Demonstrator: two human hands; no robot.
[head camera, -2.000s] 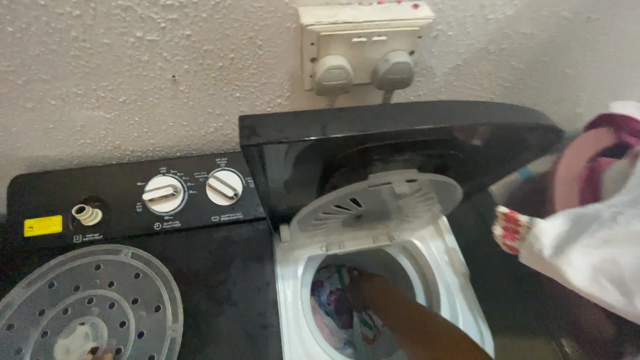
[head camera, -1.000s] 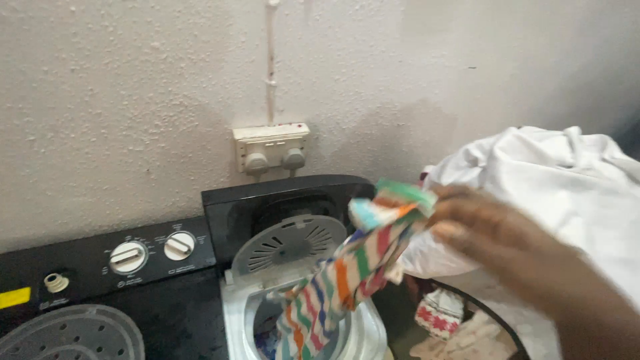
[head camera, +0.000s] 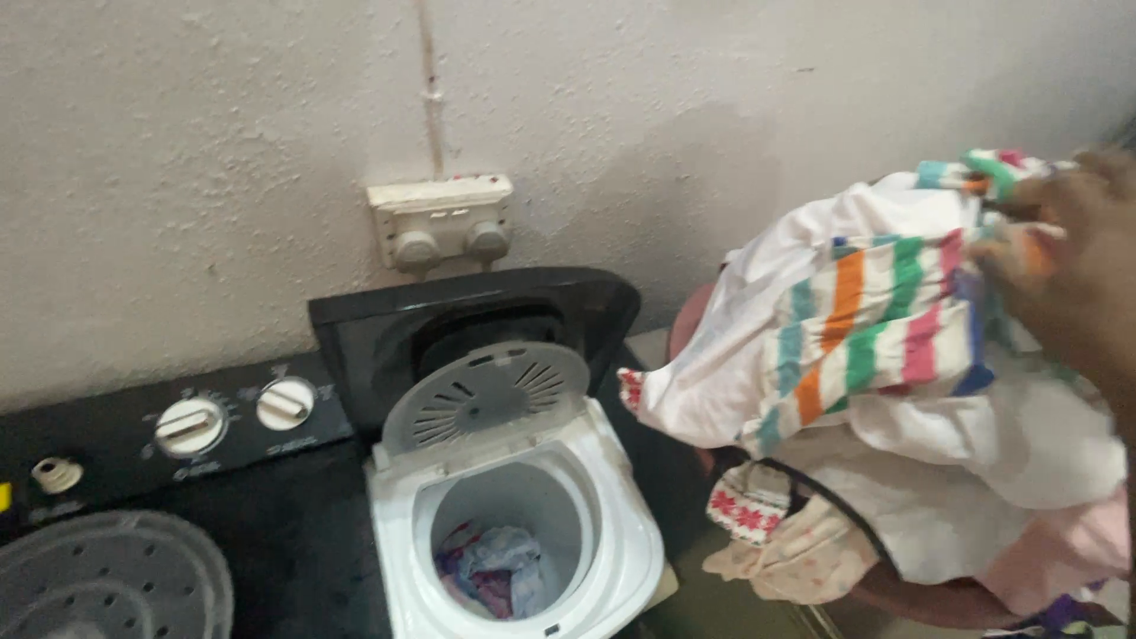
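Note:
My right hand (head camera: 1056, 240) grips a striped cloth garment (head camera: 874, 311) in white, orange, green, pink and blue, over a heap of white clothes (head camera: 737, 328) at the right. That heap lies in and over a pinkish basin (head camera: 932, 599). Left of it stands the spin tub (head camera: 524, 484) of a black twin-tub washing machine, its dark outer lid (head camera: 479, 293) and slotted inner lid (head camera: 493, 404) both raised. Crumpled wet-looking clothes (head camera: 501, 568) lie at the bottom of the tub. My left hand is out of view.
White control knobs (head camera: 191, 428) and a hose inlet (head camera: 57, 475) sit on the machine's back panel. A perforated round grey disc (head camera: 115, 577) lies at the lower left. On the rough wall behind, a double socket (head camera: 444, 222) holds two plugs. A patterned cloth (head camera: 750, 504) hangs at the basin's edge.
A second ago the striped garment hung over the spin tub; my right hand has moved it rightward over the white heap. Two seconds ago an arm reached into the tub.

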